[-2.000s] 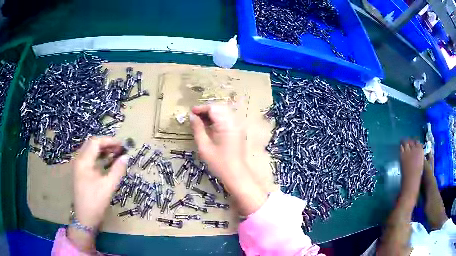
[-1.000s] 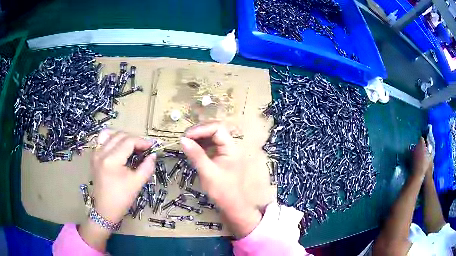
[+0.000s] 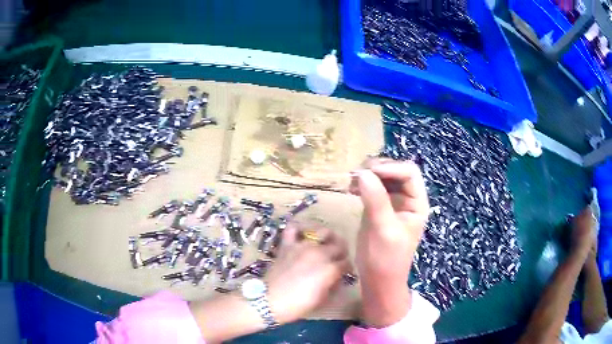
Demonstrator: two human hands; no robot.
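My left hand (image 3: 309, 269), blurred, is low over the cardboard sheet (image 3: 87, 242), right of the loose metal parts (image 3: 191, 245). Its fingers point down and right; one dark part (image 3: 349, 277) shows beside them. Whether it holds a part is hidden. My right hand (image 3: 392, 225) is raised between the sheet and the right pile, thumb and fingertips pinched on a thin, pale stick (image 3: 350, 173) that hardly shows. The stained cardboard pad (image 3: 241, 127) bears a white paste blob (image 3: 257, 156) and a second blob (image 3: 297, 141).
Dense piles of parts lie left (image 3: 111, 134) and right (image 3: 470, 208). A blue bin (image 3: 429, 84) of parts is back right, with a white bottle (image 3: 323, 74) by its corner and a white rag (image 3: 525, 138). A green crate (image 3: 33, 154) is far left. Another person's arm (image 3: 564, 282) is right.
My left hand has moved right and down from the middle, away from the stick. My right hand has moved right, away from the left. The view has shifted slightly.
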